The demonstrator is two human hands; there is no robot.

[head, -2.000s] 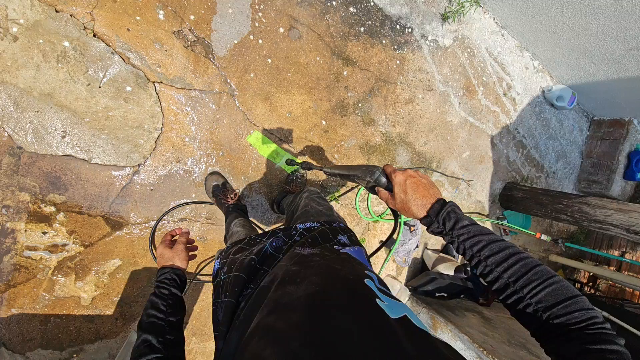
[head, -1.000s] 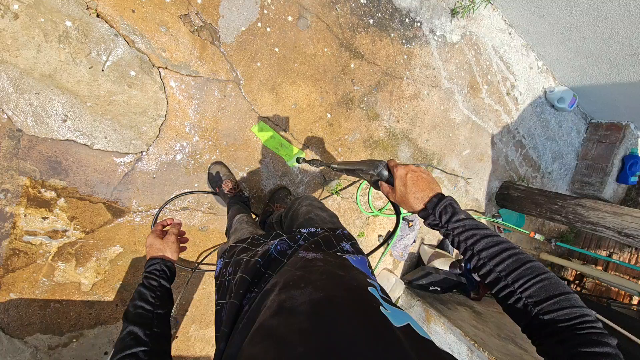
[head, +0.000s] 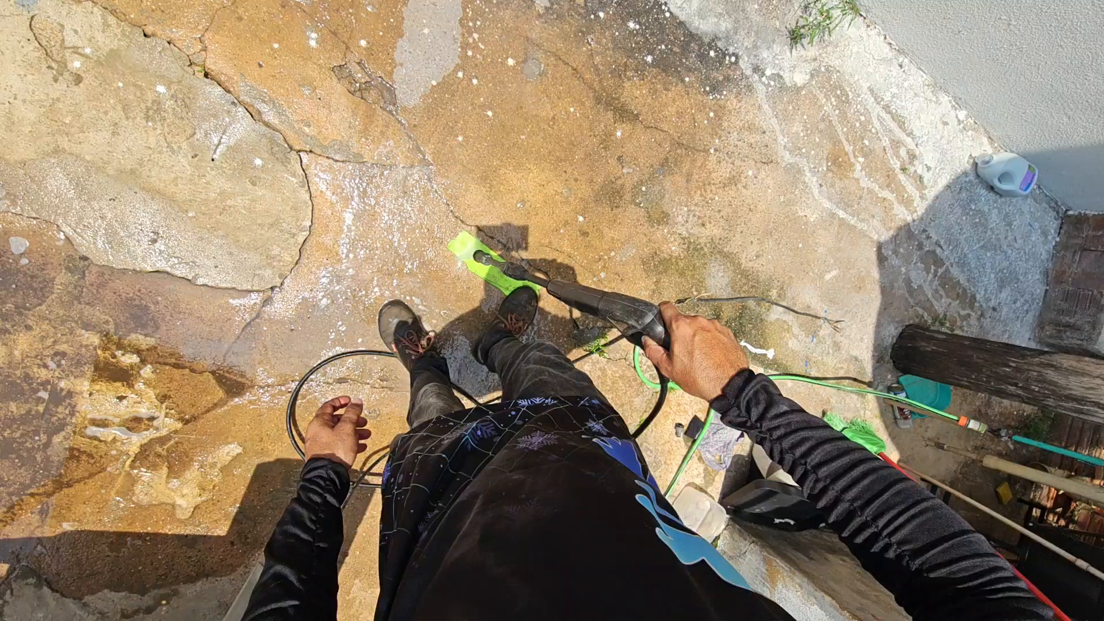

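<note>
My right hand (head: pixel 703 352) is wrapped round the rear of a black pressure washer gun (head: pixel 604 309), whose lance points left and slightly up. At the lance's tip is a bright yellow-green flat piece (head: pixel 492 263), over the wet concrete floor (head: pixel 552 164) just above my right shoe (head: pixel 517 312). A black hose (head: pixel 297 388) loops from under the gun behind my legs and out to the left. My left hand (head: pixel 337 430) hangs beside that loop with its fingers loosely curled and nothing seen in it.
A green garden hose (head: pixel 828 385) runs to the right past a wooden post (head: pixel 992 366). A plastic jug (head: pixel 1007 174) lies by the white wall. Poles, a green-bristled broom (head: pixel 854 429) and a black bag (head: pixel 772 503) lie at lower right. Cracks and a broken patch mark the floor.
My feet have shifted: the right shoe now shows further up, beside the yellow-green piece. My left hand has moved down a little since one second ago. The right hand keeps its grip on the gun.
</note>
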